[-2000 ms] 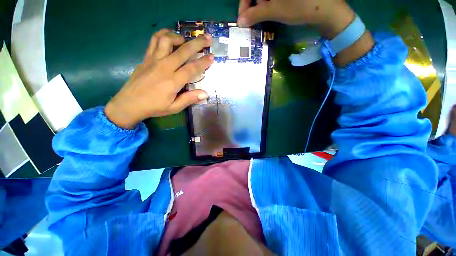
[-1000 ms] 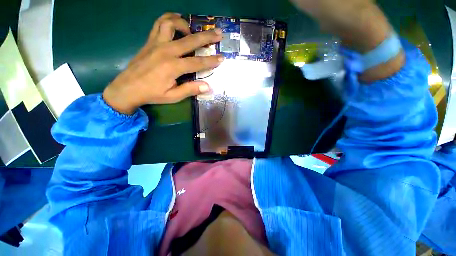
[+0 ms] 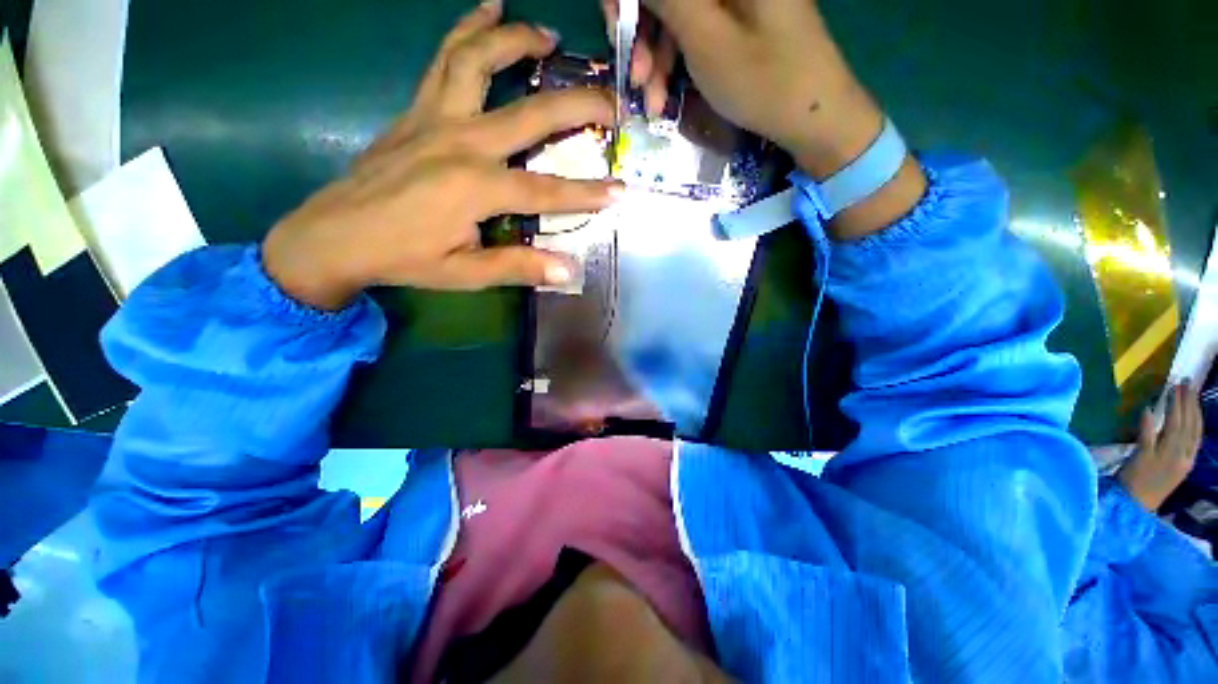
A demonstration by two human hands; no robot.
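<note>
A black-edged tablet unit [image 3: 668,321] with a silvery plate lies on the dark green surface, its circuit-board end away from me. My left hand [image 3: 448,187] lies over its left side, fingers spread across the plate and board edge. My right hand [image 3: 721,60] is at the board end, holding slim pale tweezers [image 3: 625,60] pointing down at the board. The mainboard is partly hidden by both hands and glare. A pale blue wrist strap [image 3: 862,174] with a white tab is on my right wrist.
White, cream and black sheets [image 3: 140,214] lie at the left, beside a long whitish strip [image 3: 74,80]. An amber film strip [image 3: 1129,254] lies at the right. Another person's hand [image 3: 1167,448] and blue sleeve show at the right edge.
My right hand has come back from the right to the board end, now with tweezers visible. My left fingers stay on the tablet. Another person's hand has appeared at the right.
</note>
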